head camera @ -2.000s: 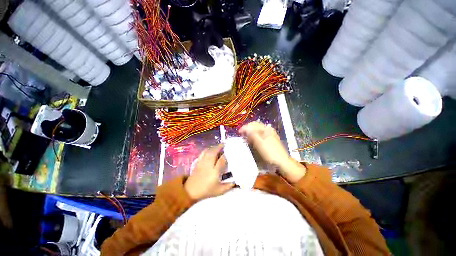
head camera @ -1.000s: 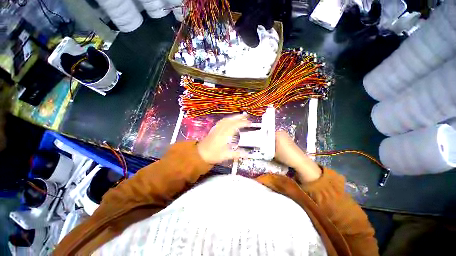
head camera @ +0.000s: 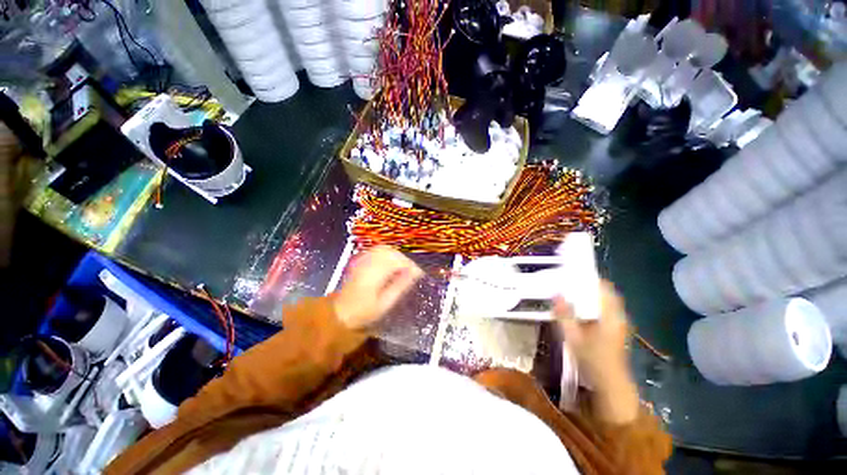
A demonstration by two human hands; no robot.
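A white bracket with arms pointing left is held in my right hand, over the right part of the taped board. My left hand is to the left of the bracket, apart from it, with its fingers curled. Whether it holds something small cannot be told. A fanned bundle of red and yellow-orange wire leads lies just beyond both hands. Behind it is the cardboard parts tray with small white fittings and a redder wire bundle.
A white housing with a black inner cup stands at left. A blue crate with subassemblies is low left. Nested white housing stacks are at right and upper left. Black cups and white brackets lie at the far side.
The bracket has moved right in my right hand, and my left hand has come away from it to the left. The view has shifted, showing more of the bench's far side.
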